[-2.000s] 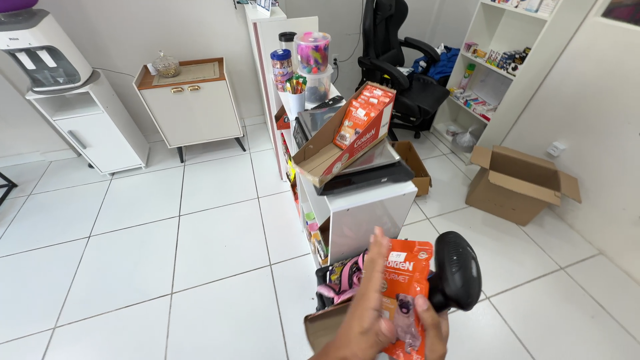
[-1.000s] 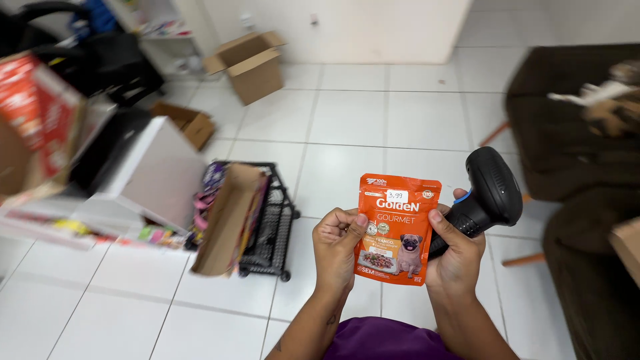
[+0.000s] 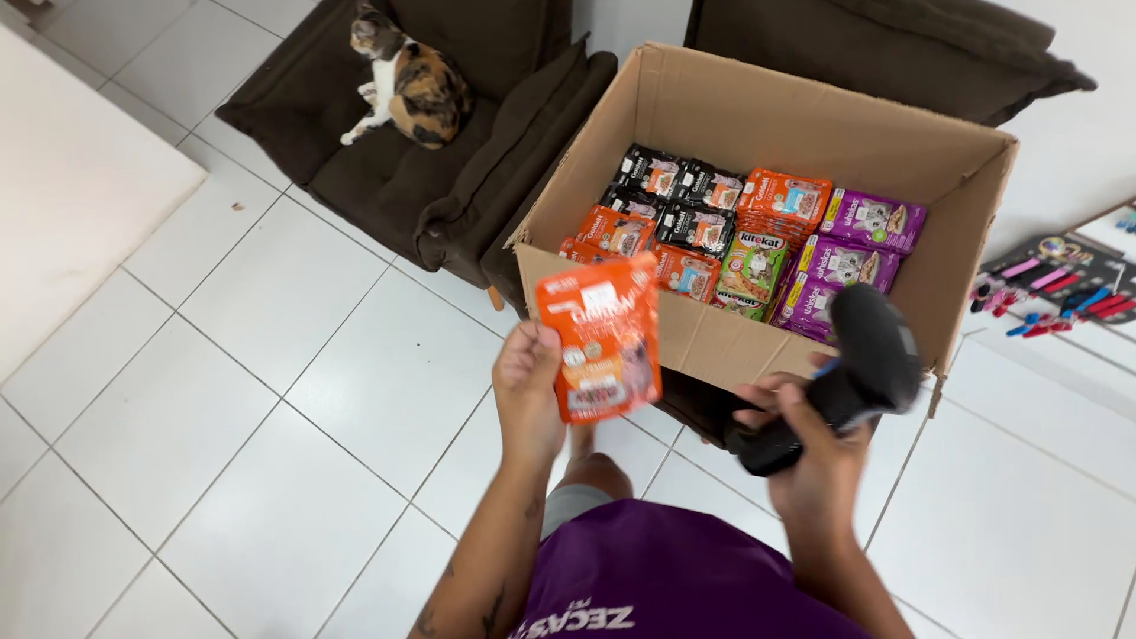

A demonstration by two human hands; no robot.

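Note:
My left hand [image 3: 530,386] pinches the left edge of an orange Golden Gourmet pet food pouch [image 3: 599,342], which bears a white sticker. To its right, my right hand [image 3: 812,435] is wrapped around the handle of a black handheld barcode scanner [image 3: 874,351], slightly blurred. Beyond both hands a large open cardboard box [image 3: 825,115] holds stacks of pouches: black Golden ones [image 3: 697,228], orange Golden ones [image 3: 785,197], green Kitekat ones [image 3: 753,266] and purple Whiskas packs [image 3: 874,220]. The scanner overlaps the box's near right part, and the orange pouch overlaps its near left wall.
A calico cat [image 3: 426,93] lies on a dark brown cushioned chair [image 3: 355,191] left of the box. Another dark cushion [image 3: 887,44] is behind the box. At the right, a display [image 3: 1083,275] carries colourful collars or straps. White floor tiles [image 3: 222,444] spread at the left.
The view has swung right to the box and chairs. One second ago both hands held the orange pouch; now only the left does, and the scanner hand is apart from it.

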